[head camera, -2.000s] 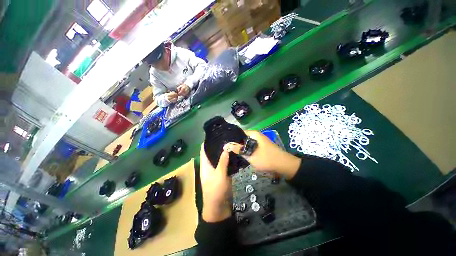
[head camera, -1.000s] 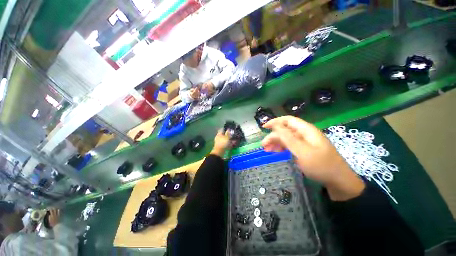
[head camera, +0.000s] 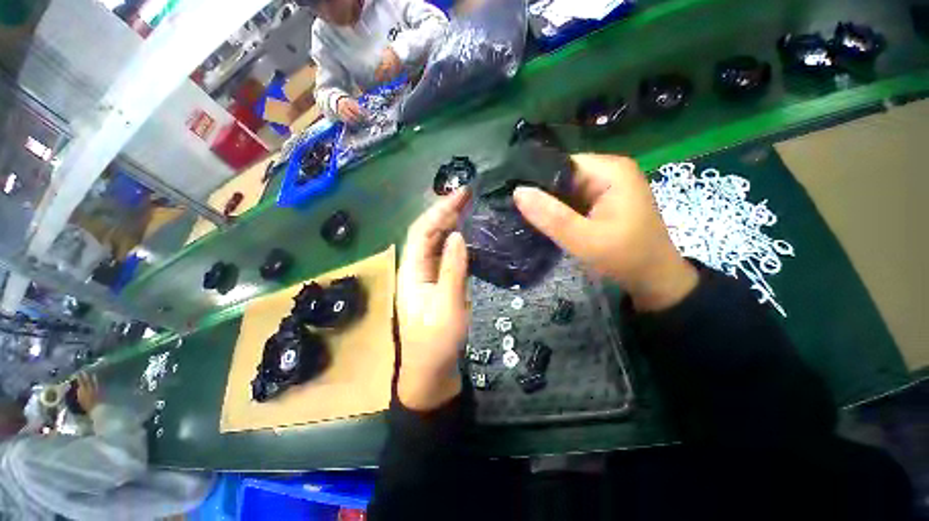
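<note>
A black housing (head camera: 504, 244) is held up over the far part of the grey parts tray (head camera: 601, 382). My right hand (head camera: 621, 229) grips its upper right part, with the thumb across it. My left hand (head camera: 433, 305) is at its left side with fingers raised against its edge; how firmly it holds is unclear. The housing's detail is blurred. In the tray lie small pale discs (head camera: 509, 357) and several small black inserts (head camera: 534, 368).
Black units (head camera: 665, 94) stand on the green conveyor (head camera: 392, 198) beyond. Cardboard (head camera: 357, 392) at left bears black housings (head camera: 290, 356). White ring-ended levers (head camera: 713, 219) are piled right, beside another cardboard sheet (head camera: 866, 193). A person (head camera: 357, 51) works opposite; another (head camera: 82, 458) is at lower left.
My left hand has come back from the conveyor. Both hands are now at a black housing over the tray, where my right hand was empty a second ago. The view has shifted.
</note>
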